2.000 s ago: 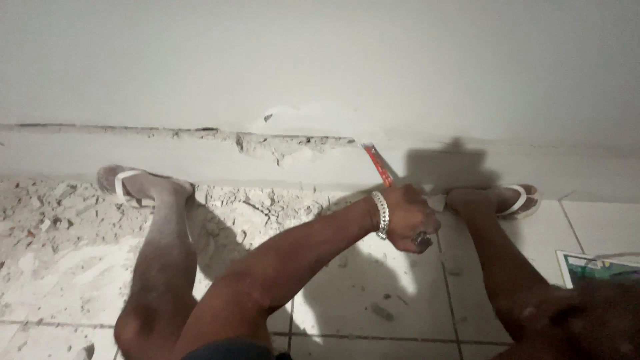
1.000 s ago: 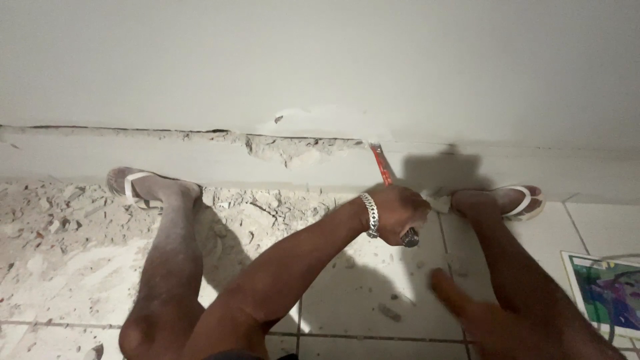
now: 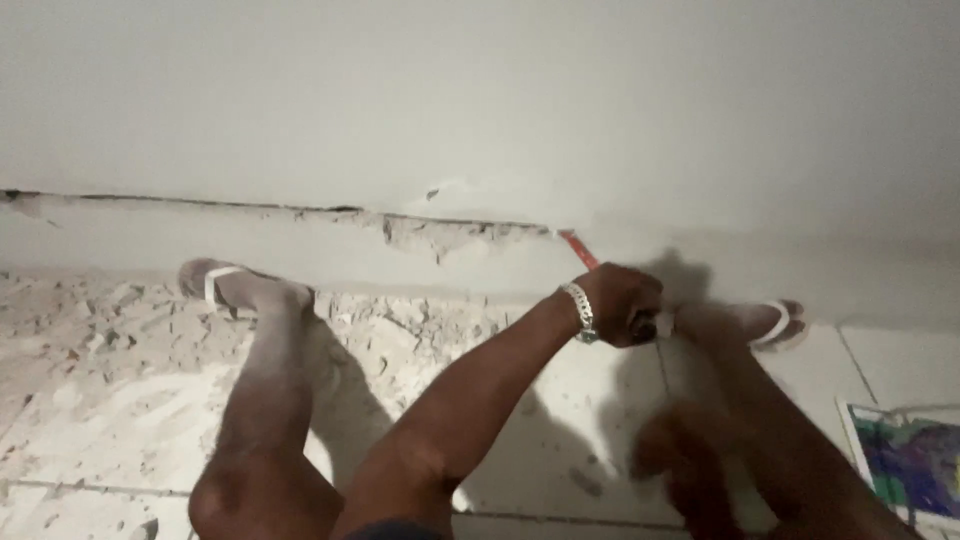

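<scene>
My left hand point(image 3: 619, 304), with a chain bracelet at its wrist, is closed around a chisel with a red shaft point(image 3: 580, 250). The chisel leans up and left, its tip at the right end of a dark crack point(image 3: 225, 202) along the top of the wall's base band. Beside the crack, a patch of broken plaster point(image 3: 442, 234) lies bare. My right hand point(image 3: 679, 442) is a blur at the lower right, below the left hand; what it holds cannot be made out. A small pale blurred thing point(image 3: 664, 324) shows just right of my left fist.
Rubble and dust point(image 3: 97, 330) cover the tiled floor along the wall at left. My feet, in sandals with white straps point(image 3: 221, 285), stand on both sides. A colourful printed panel point(image 3: 911, 457) with a cable across it lies at the lower right. A small chip point(image 3: 432, 194) marks the wall.
My right hand has come into clearer view at the lower right since the oldest frame and remains blurred. The left hand still holds the chisel near the crack's right end.
</scene>
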